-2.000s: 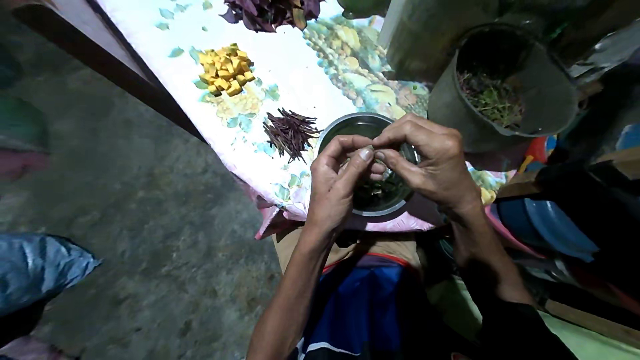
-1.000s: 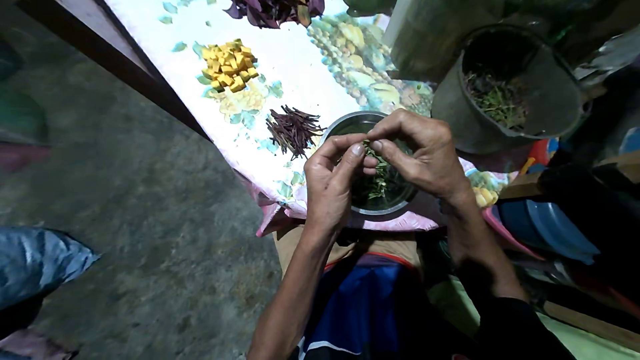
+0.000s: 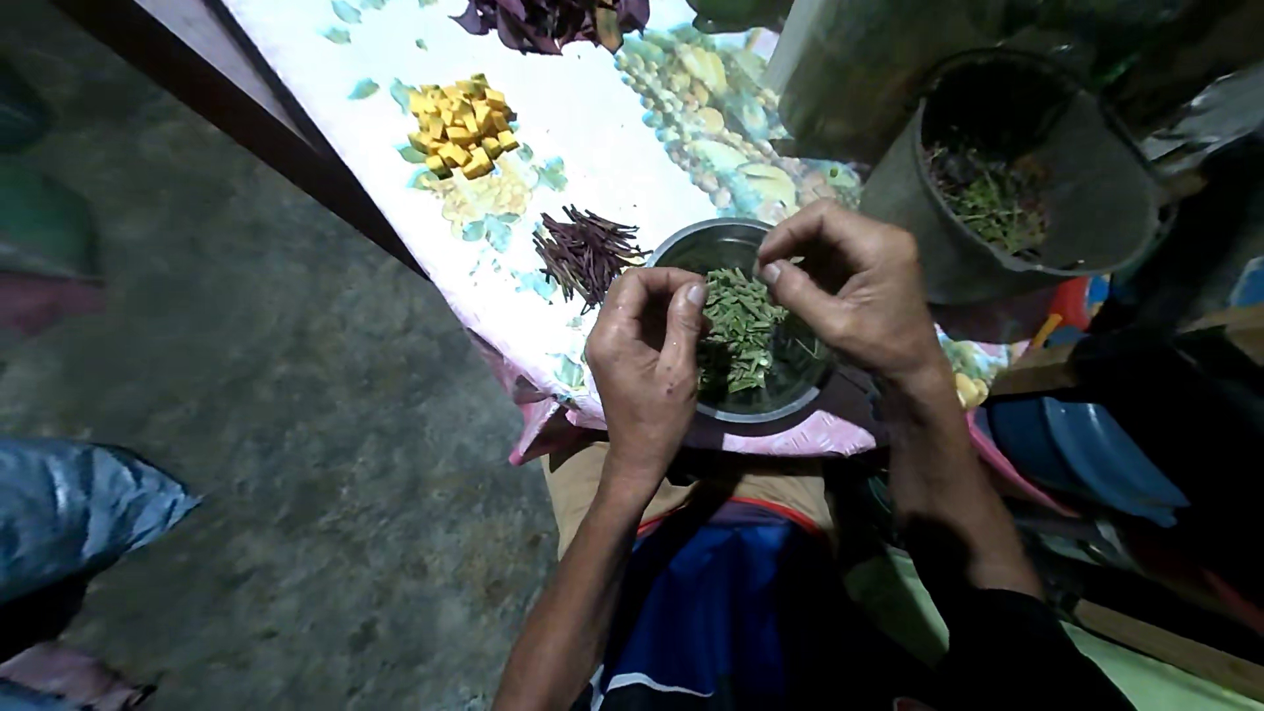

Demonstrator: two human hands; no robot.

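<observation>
A round metal bowl (image 3: 760,407) stands at the near edge of the table, with cut green vegetable pieces (image 3: 739,331) inside it. Over the bowl's left rim is my left hand (image 3: 652,365), its thumb and forefinger pinched close together. My right hand (image 3: 854,286) hovers over the right rim, thumb and forefinger also nearly meeting. Whether either hand pinches a small piece cannot be told. Just left of the bowl lies a pile of thin dark purple stems (image 3: 588,255). Yellow cubes (image 3: 462,126), perhaps squash, lie farther back on the table.
A flowered tablecloth (image 3: 592,118) covers the table. Dark purple leaves (image 3: 553,22) lie at its far side. To the right stands a grey bucket (image 3: 1096,197) with green plant scraps (image 3: 992,202) inside. Blue plastic basins (image 3: 1096,454) are at the lower right, and a blue bag (image 3: 84,509) is at the far left.
My hands were together over the bowl and have moved apart, left and right. The green pieces in the bowl now show more fully between them.
</observation>
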